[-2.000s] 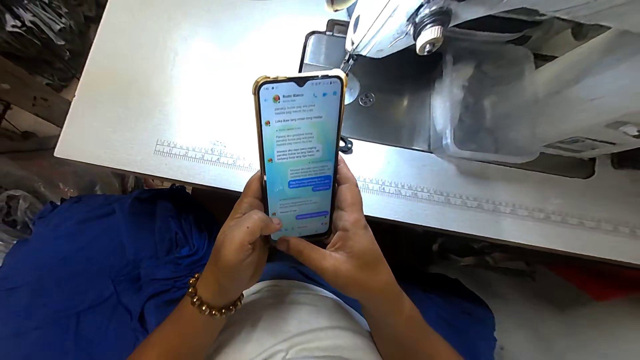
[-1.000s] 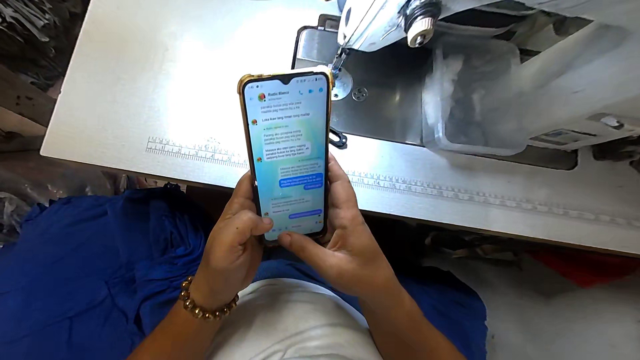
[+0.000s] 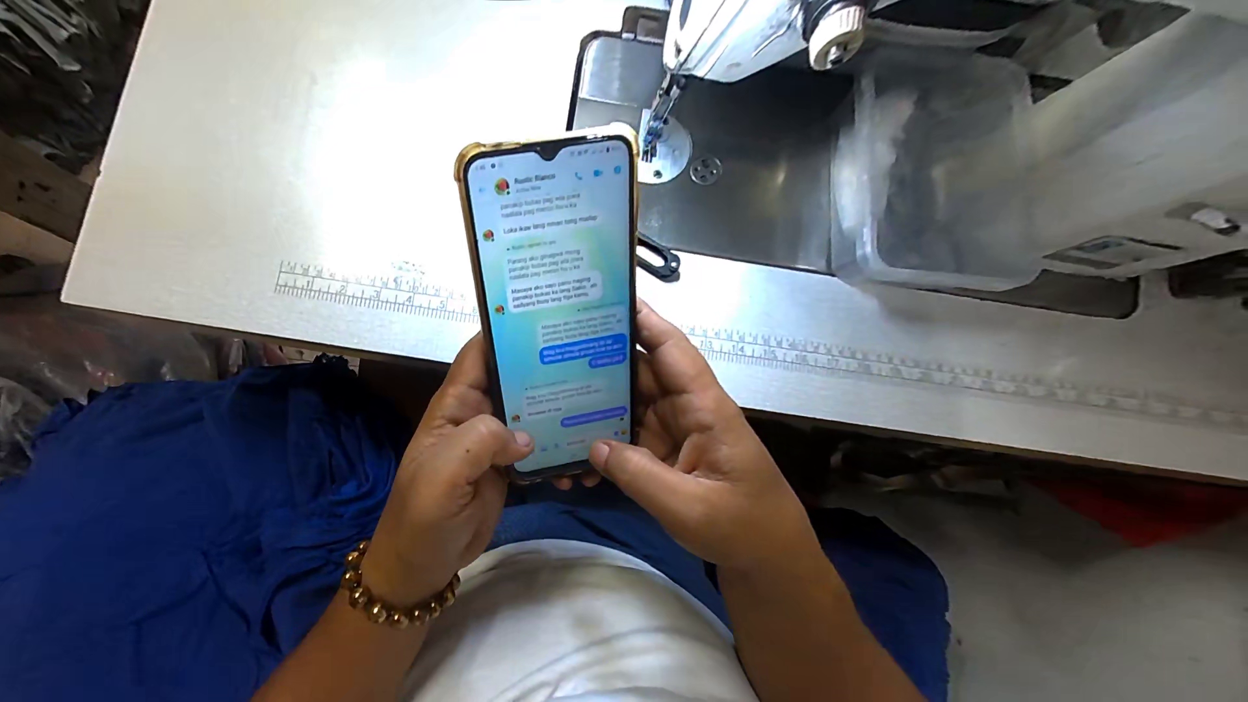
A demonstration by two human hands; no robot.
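A smartphone (image 3: 556, 302) in a clear case with yellowed corners is held upright above my lap, its lit screen showing a chat page. My left hand (image 3: 453, 487) grips its lower left side, with the thumb over the bottom of the screen. Around the lower right side is my right hand (image 3: 697, 448), its thumb at the bottom edge of the screen. Some fingertips show below the phone; the other fingers are partly hidden behind it. A beaded bracelet (image 3: 390, 595) circles my left wrist.
Beyond the phone stands a sewing machine (image 3: 741, 39) on a white table (image 3: 244, 175) with a printed ruler scale. A clear plastic container (image 3: 936, 175) sits on the machine bed. Small black-handled scissors (image 3: 658, 261) lie partly behind the phone. Blue fabric (image 3: 195, 526) is bunched at the left.
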